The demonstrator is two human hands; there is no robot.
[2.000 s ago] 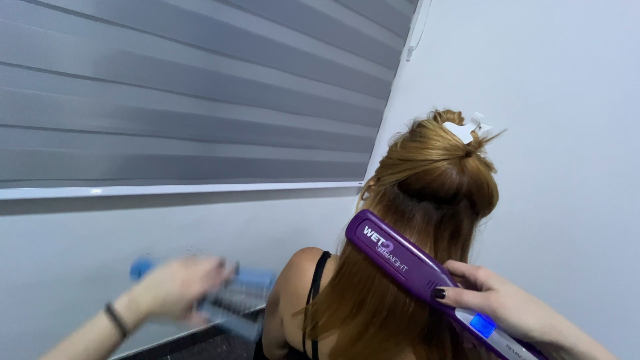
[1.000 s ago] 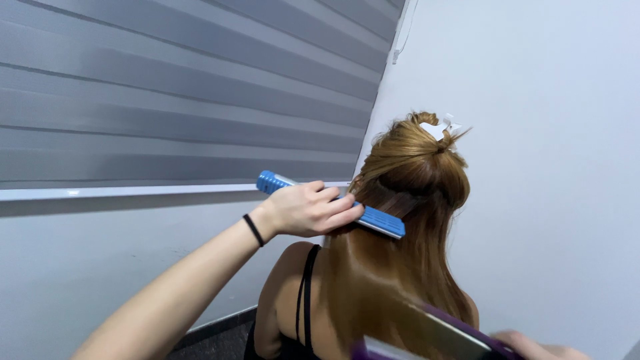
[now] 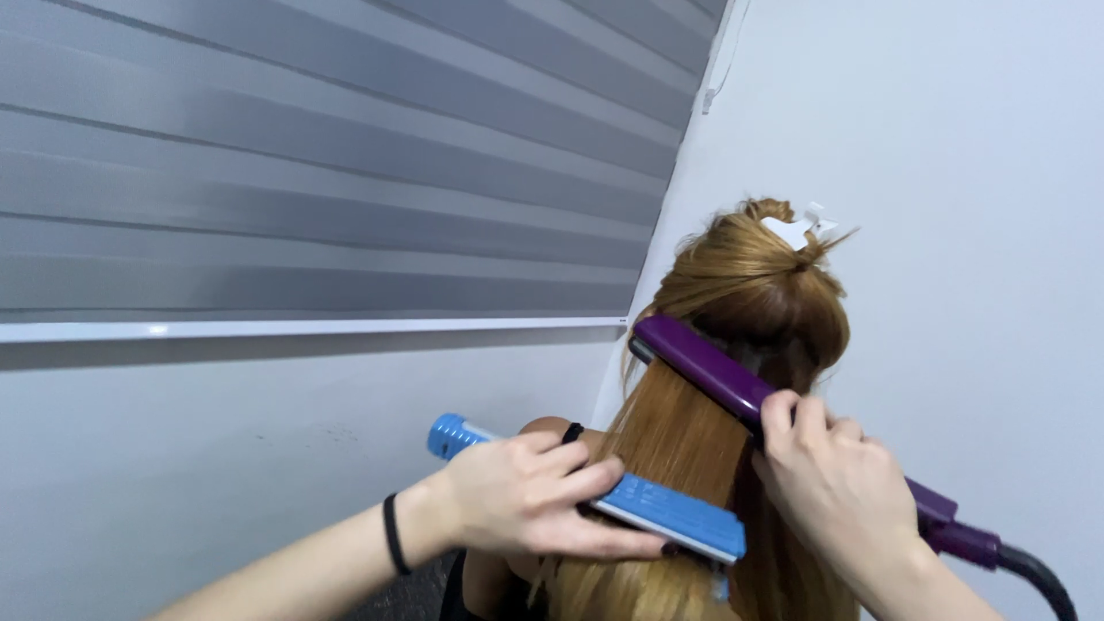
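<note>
My right hand (image 3: 837, 483) grips a purple hair straightener (image 3: 707, 366), whose plates lie across a section of reddish-blond hair (image 3: 681, 431) just below the pinned-up part. Lower down, my left hand (image 3: 535, 492) holds a blue hair tool (image 3: 673, 513), brush-like with a ribbed round handle end, laid across the same section. Whether hair is clamped in the blue tool I cannot tell. A white hair clip (image 3: 789, 231) holds the upper hair on the head of a seated person, seen from behind.
A grey striped blind (image 3: 345, 155) with a white bottom rail (image 3: 302, 328) covers the left side. Behind the person stands a pale wall (image 3: 957, 259). The straightener's black cord (image 3: 1035, 582) runs off at the lower right. The person's shoulder (image 3: 552, 427) is beside my left hand.
The straightener, low in the frame a second ago, is now up near the top of the loose hair. My left hand and the blue tool have moved down from near the pinned-up part.
</note>
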